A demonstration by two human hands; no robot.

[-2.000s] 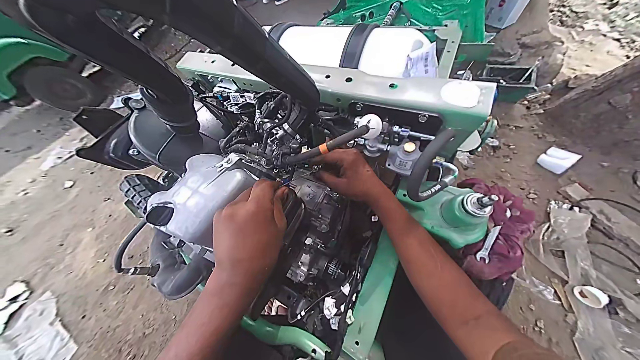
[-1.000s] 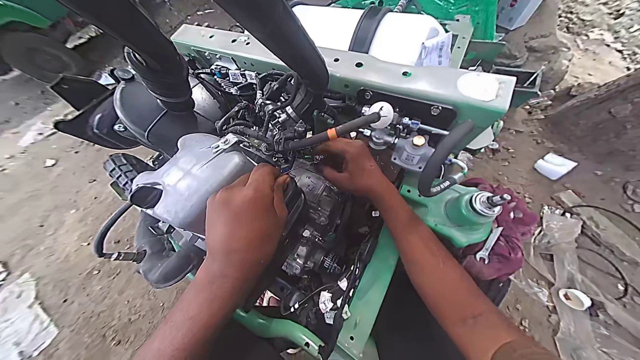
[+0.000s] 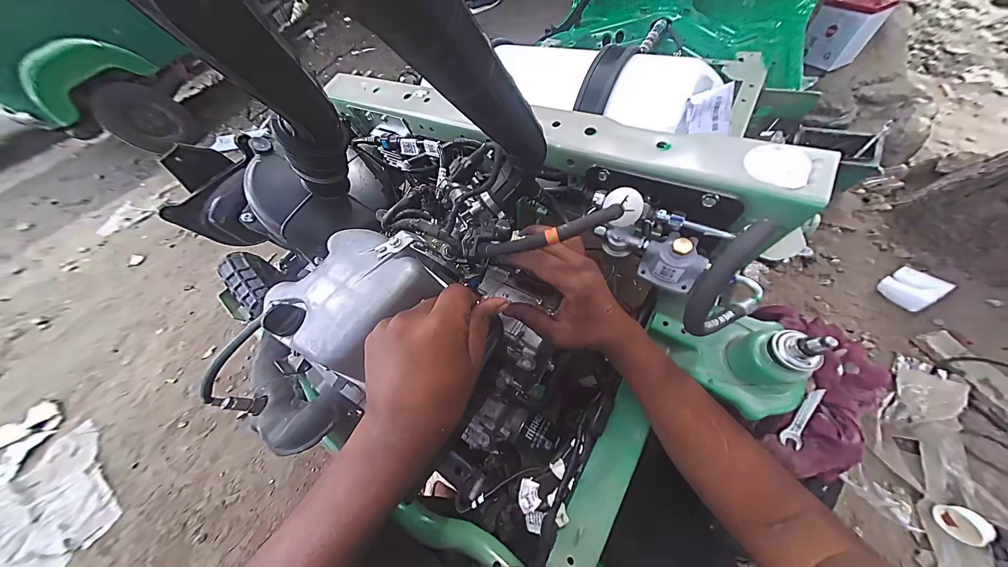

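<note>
In the head view my left hand (image 3: 425, 354) is over the engine (image 3: 512, 394), right beside a grey plastic tank (image 3: 354, 291) with a black cap. Its thumb and index fingertip meet at a small part too hidden to name. Facing it, my right hand (image 3: 563, 291) reaches under a black hose with an orange band (image 3: 563, 233), its thumb near my left thumb. What its fingers touch is hidden behind the hose. Just behind both hands lies a bundle of black wiring and connectors (image 3: 465, 197). A metal filter housing (image 3: 673, 264) is bolted to the frame at the right.
A green frame beam (image 3: 630, 150) crosses behind the engine, before a white cylindrical tank (image 3: 535, 75). Two thick black pipes rise at the upper left. On the right, an open-end wrench (image 3: 803, 420) lies on a maroon cloth (image 3: 858, 386) beside a green wheel hub (image 3: 760, 362).
My left thumb now stretches toward my right thumb, and the right hand's fingers have shifted slightly. Both hands stay at the same area of the engine. The view has moved a little.
</note>
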